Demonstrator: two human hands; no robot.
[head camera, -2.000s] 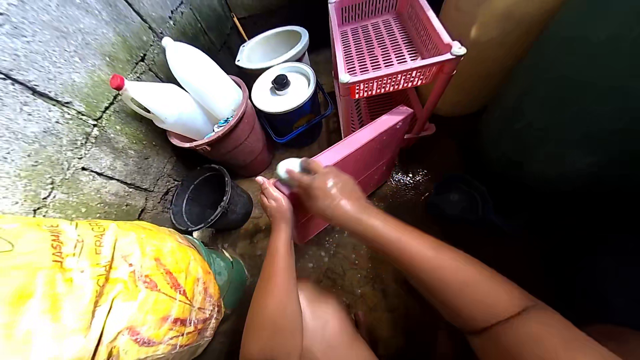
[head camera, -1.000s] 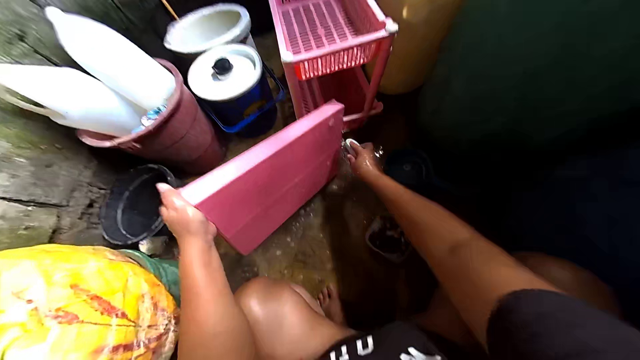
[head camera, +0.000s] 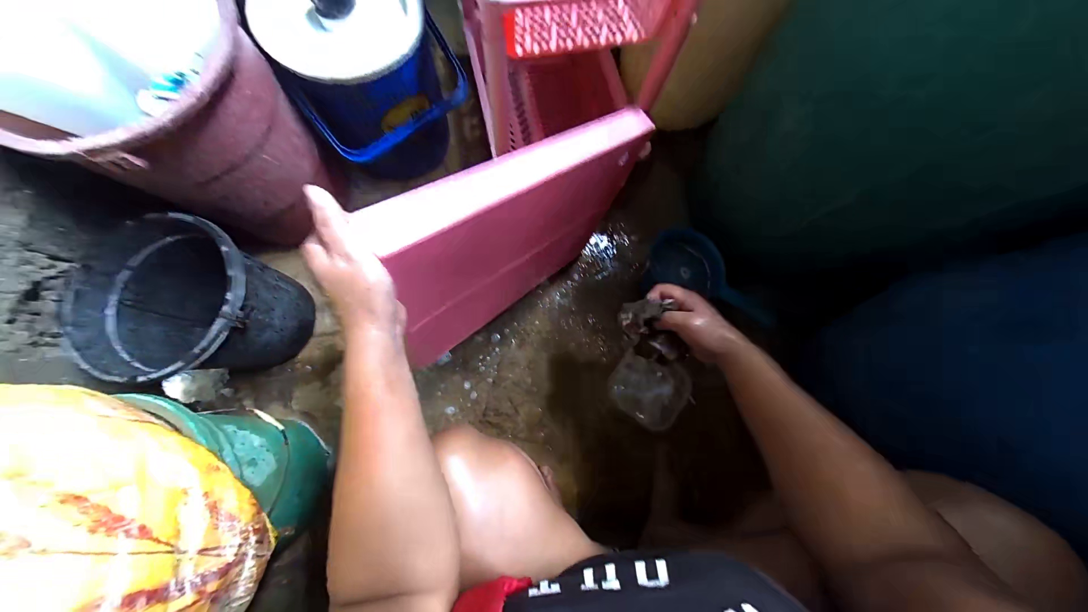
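A pink plastic panel (head camera: 501, 246), wet on its top edge, stands on its long side and slants from lower left to upper right. My left hand (head camera: 348, 263) grips its near left end, thumb raised over the edge. To the right of the panel, my right hand (head camera: 693, 323) holds a dark, wet, crumpled scrubber or cloth (head camera: 644, 319) above a small clear plastic container (head camera: 653, 391) on the wet floor. Just beyond that hand lies a blue plastic dipper (head camera: 684, 262).
A black bucket (head camera: 280, 319) lies tilted at left, near a maroon bin (head camera: 255, 144) and a blue cooler jug (head camera: 374, 110). The pink plastic rack (head camera: 578, 93) stands behind the panel. A yellow sack (head camera: 110, 501) is lower left; large green (head camera: 892, 127) and blue (head camera: 960, 365) shapes flank the right.
My right hand has left the panel's far end and come down to the small container, now with a dark, crumpled thing in it. My left hand still grips the near end. The view has moved closer.
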